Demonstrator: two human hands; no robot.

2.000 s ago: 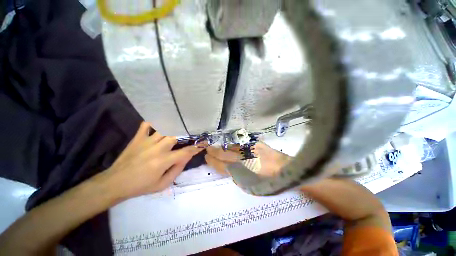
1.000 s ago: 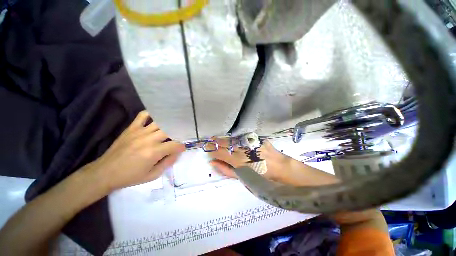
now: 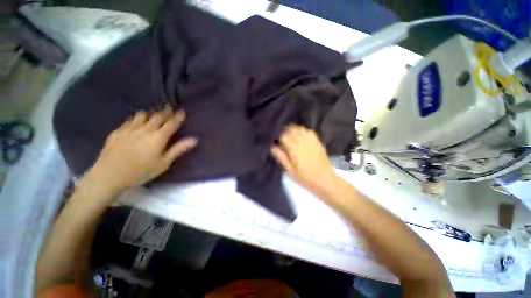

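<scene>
A large dark purple-brown garment piece (image 3: 215, 110) lies spread over the white table, folded and rumpled at its right part, with one pointed corner towards the front edge. My left hand (image 3: 142, 148) rests on its left part, fingers bent a little and thumb apart. My right hand (image 3: 303, 154) is on the rumpled part, with curled fingers closed on the cloth; the fingertips are partly hidden. The cloth's right edge reaches the presser foot area (image 3: 355, 152) of the sewing machine; whether it lies under the foot cannot be told.
The off-white machine head (image 3: 454, 99) with a blue badge stands right. A white lamp (image 3: 378, 42) is behind the cloth. Black-handled scissors (image 3: 16, 141) lie far left. A slim dark tool (image 3: 451, 231) and clear plastic bag (image 3: 505, 262) lie front right. A grey foot pedal (image 3: 147, 230) shows below the table.
The view has pulled back and turned left from the close machine view. Both hands have left the needle area and are now on the cloth left of it. The cloth lies more spread out.
</scene>
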